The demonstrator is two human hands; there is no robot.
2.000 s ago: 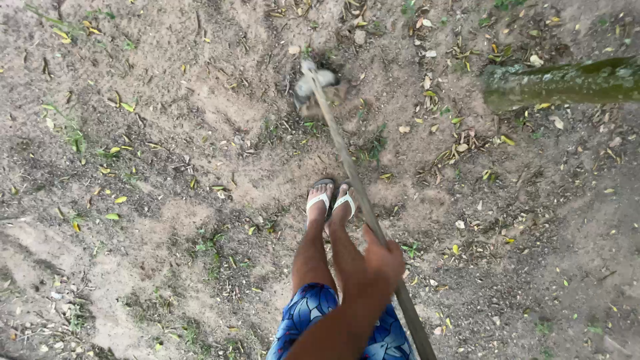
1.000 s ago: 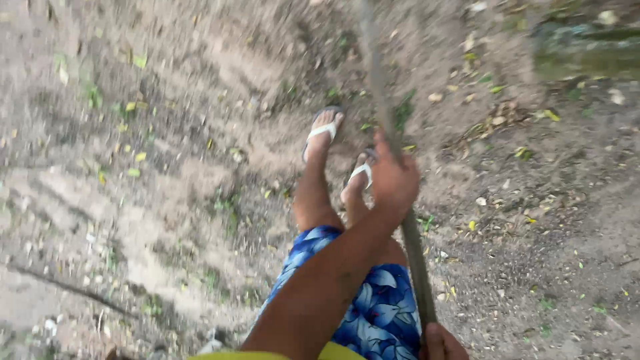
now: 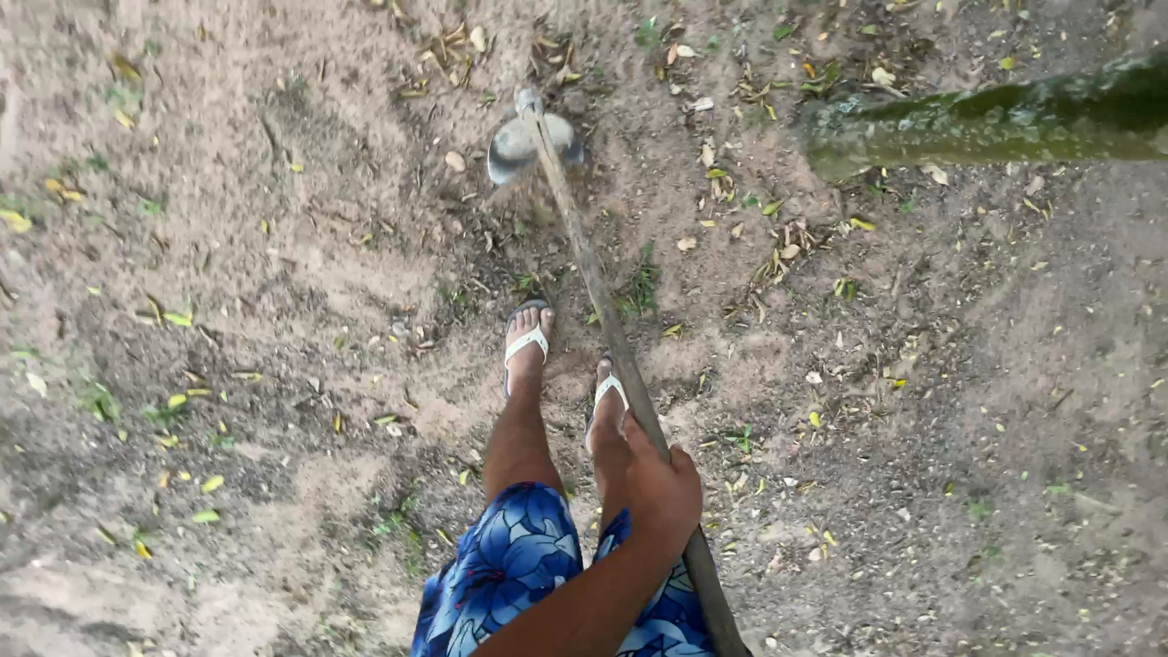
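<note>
A hoe with a long wooden handle [image 3: 584, 246] runs from the bottom edge up past the feet. Its rounded metal blade [image 3: 534, 146] is at the dirt ground ahead of the feet, slightly blurred. My left hand [image 3: 664, 484] is closed around the handle, near the knees, with the forearm crossing in front of the body from the lower left. The rear end of the handle leaves the view at the bottom, and my right hand is out of view.
A mossy trunk or post [image 3: 985, 123] rises at the upper right. My feet in white-strapped flip-flops [image 3: 526, 345] stand apart beside the handle, the left one farther forward. Dry leaves, small green weeds [image 3: 643, 278] and a pale stone [image 3: 454, 161] lie about on the soil.
One second ago the blade was out of view; now it shows ahead of the feet. My right hand, then on the handle at the bottom edge, has left the view. The feet were together two seconds ago.
</note>
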